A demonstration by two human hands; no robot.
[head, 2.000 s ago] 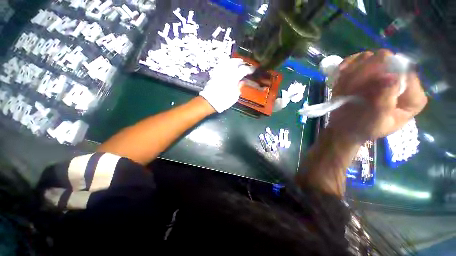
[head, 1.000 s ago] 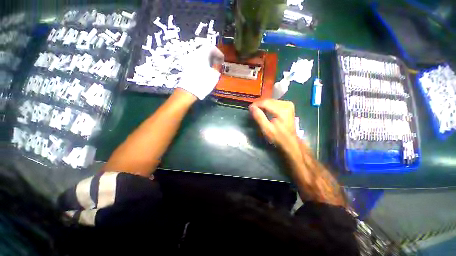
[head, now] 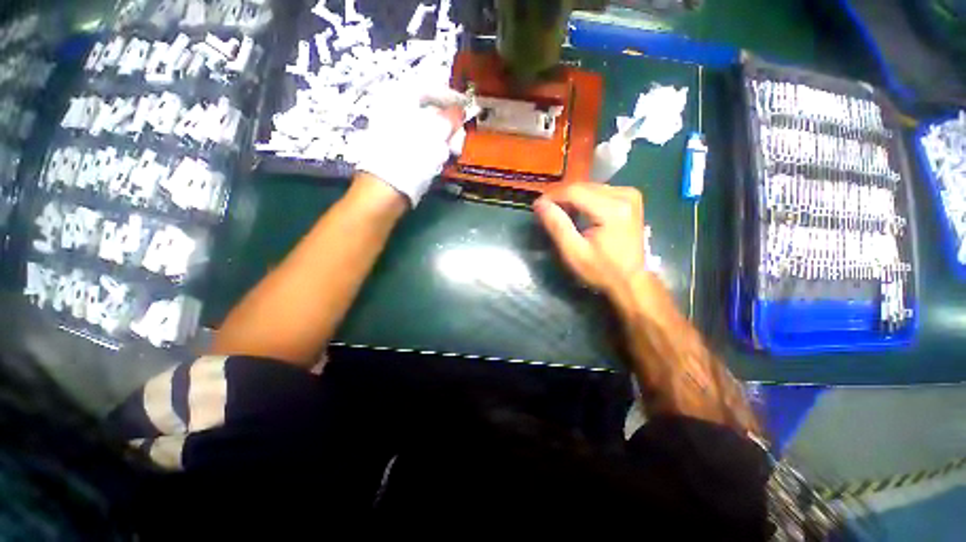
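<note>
My left hand [head: 408,143], in a white glove with bare fingertips showing, is at the left edge of the orange press fixture [head: 519,157]. A small pale piece shows at its fingertips, too blurred to name. The pale metallic nest [head: 519,118] lies on the fixture under the olive-green press head [head: 531,42]. My bare right hand [head: 602,231] is by the fixture's front right corner, fingers curled; whether it holds anything is hidden. The loose heap of white plastic housings [head: 328,116] lies in the dark tray left of the fixture.
Blister trays with rows of white parts [head: 127,180] stand at the left. A crumpled white wipe [head: 659,114] and a small blue tube [head: 694,169] lie right of the fixture. Farther right are the right-hand tray [head: 837,327] with tight rows and a blue parts bin [head: 948,175].
My right hand has come down from its raised position at the right, where it held something white, to beside the fixture. My left hand has moved off the fixture's middle to its left edge.
</note>
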